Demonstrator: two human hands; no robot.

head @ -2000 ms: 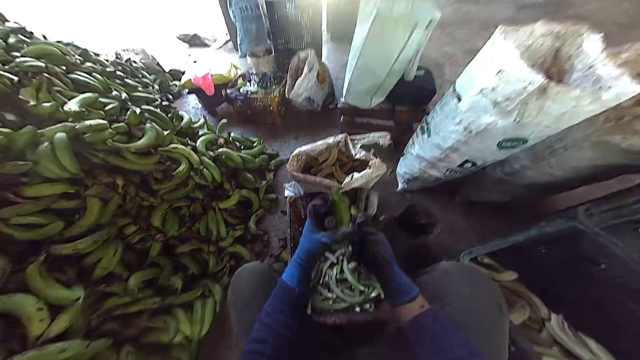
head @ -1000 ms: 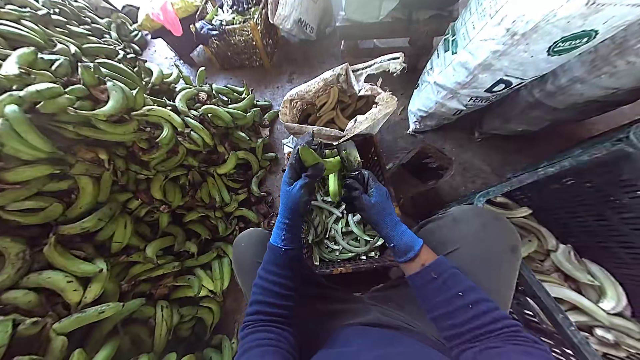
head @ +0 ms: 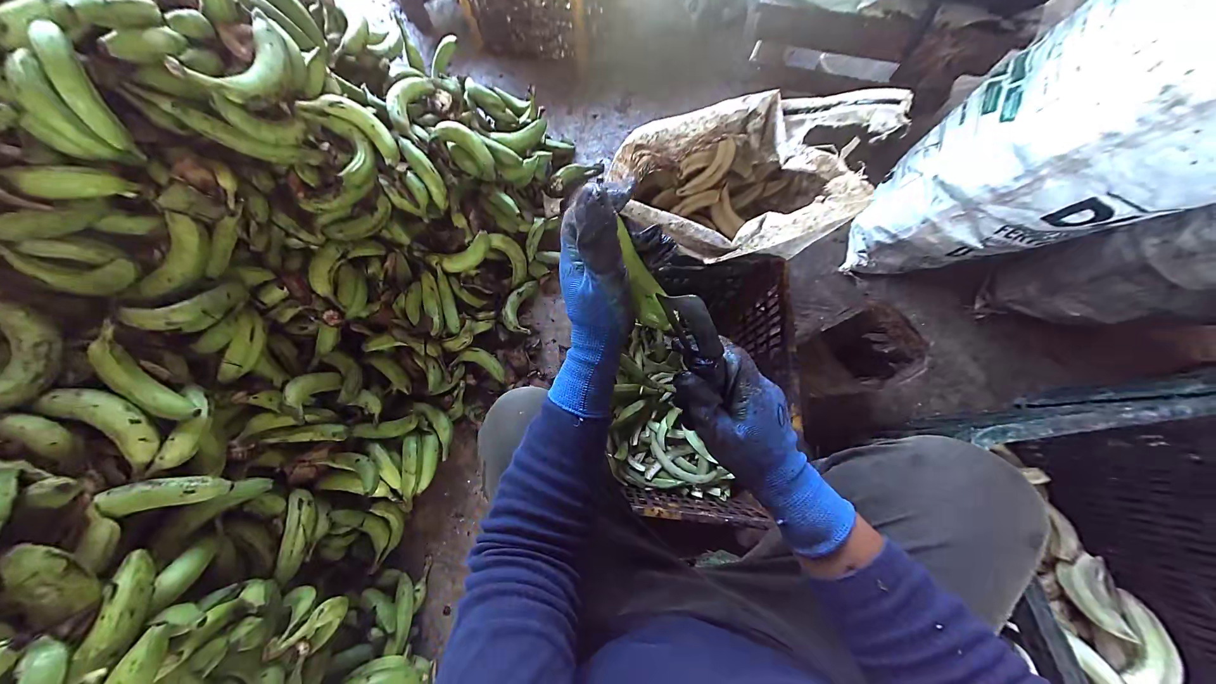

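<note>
In a blue and black coated glove, my left hand [head: 597, 261] grips a green plantain [head: 641, 280] by its upper part. My right hand [head: 741, 413], gloved alike, is closed on the dark handle of a knife [head: 695, 328], whose blade end meets the plantain's lower right side. Just below both hands stands a dark plastic crate [head: 781, 332] between my knees, with green peel strips [head: 674, 451] in it. The fingers of my left hand partly hide the plantain's top.
Green plantains [head: 332, 332] are heaped on the left. Beyond the crate stands an open woven sack [head: 807, 223] with pale yellowish pieces. Large white sacks [head: 1045, 161] lie at the upper right. A dark bin [head: 1121, 484] with peeled plantains [head: 1092, 598] is at the lower right.
The view has tilted down since two seconds ago. One second ago my hands were level around the plantain; now my right hand is lower, nearer my body.
</note>
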